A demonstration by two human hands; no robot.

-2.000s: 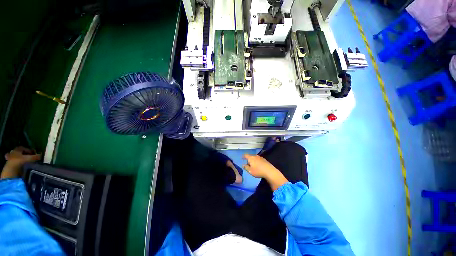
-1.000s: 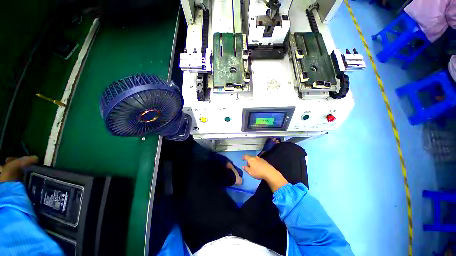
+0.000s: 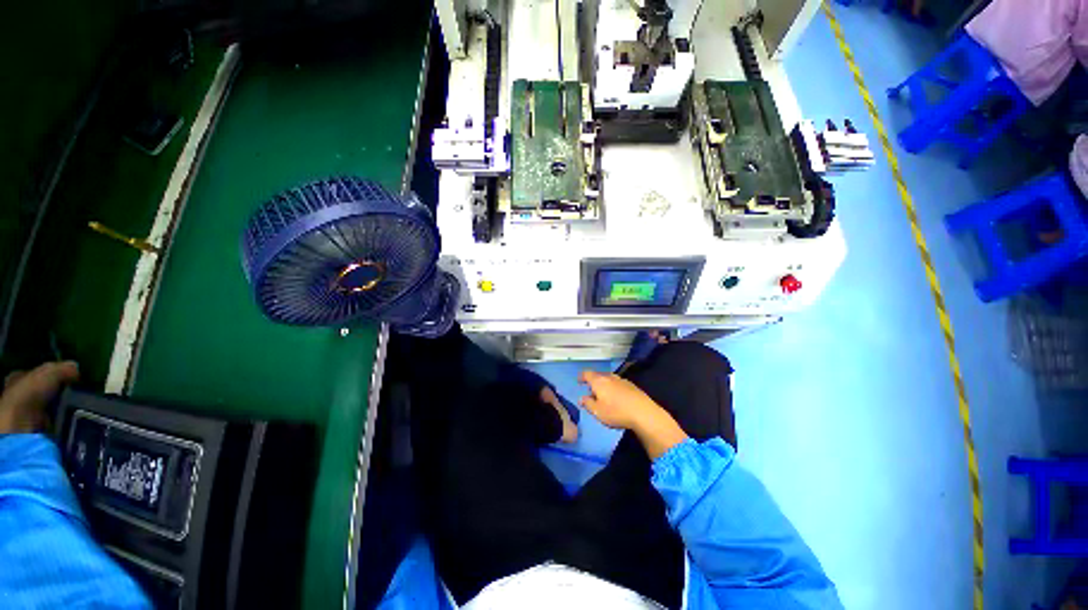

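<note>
A large black carrier tray (image 3: 233,477) lies on the green conveyor at the lower left. A black phone unit (image 3: 134,474) with a white-printed label sits in its recess. My left hand (image 3: 36,396) rests at the tray's far left corner; its fingers are dark and partly cut off, so its grip is unclear. My right hand (image 3: 614,399) is over my right thigh, empty, with the fingers loosely apart. The left fixture (image 3: 548,149) and the right fixture (image 3: 752,149) on the machine both show bare green beds.
A dark blue fan (image 3: 344,253) stands at the belt edge, before the machine. The machine front has a lit touchscreen (image 3: 638,286) and a red button (image 3: 790,284). Blue stools (image 3: 1026,238) and part of a person in pink (image 3: 1026,42) are at the right. A small dark flat object (image 3: 154,131) lies beyond the belt divider.
My left hand has shifted slightly along the tray corner. My right hand, the tray and the fixtures have not visibly moved.
</note>
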